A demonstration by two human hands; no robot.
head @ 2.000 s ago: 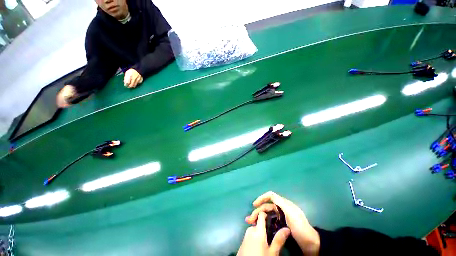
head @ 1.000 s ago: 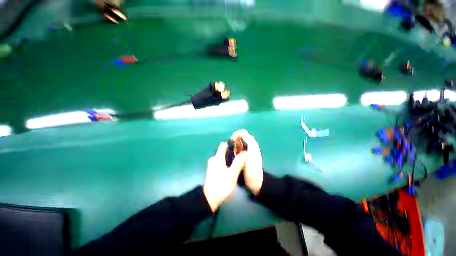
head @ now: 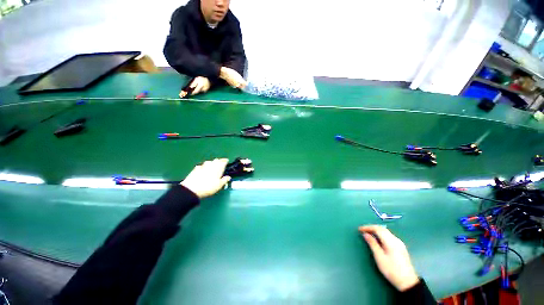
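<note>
My left hand (head: 206, 177) reaches over the belt, its fingers on the handle end of a pair of black battery clamps (head: 241, 167). The clamps' coppery tips point right. Their cable runs left under my hand to a blue plug with a red sleeve (head: 124, 180). My right hand (head: 389, 257) is low on the right over the green bench, fingers bent; whether it holds anything cannot be seen. One silver torsion spring (head: 383, 215) lies just beyond its fingertips. The second spring seen earlier is not visible.
More clamp leads lie on the green belt (head: 298, 143). A pile of leads (head: 495, 223) is at the right edge, above a red-orange bin (head: 477, 296). A person in black sits opposite, beside a clear bag of springs (head: 283, 88) and a black tray (head: 80, 71). Another dark tray (head: 36, 268) is at lower left.
My hands were together around a clamp; now they are apart, the left out on the belt, the right near the springs. The view has tilted up, and one spring is no longer visible.
</note>
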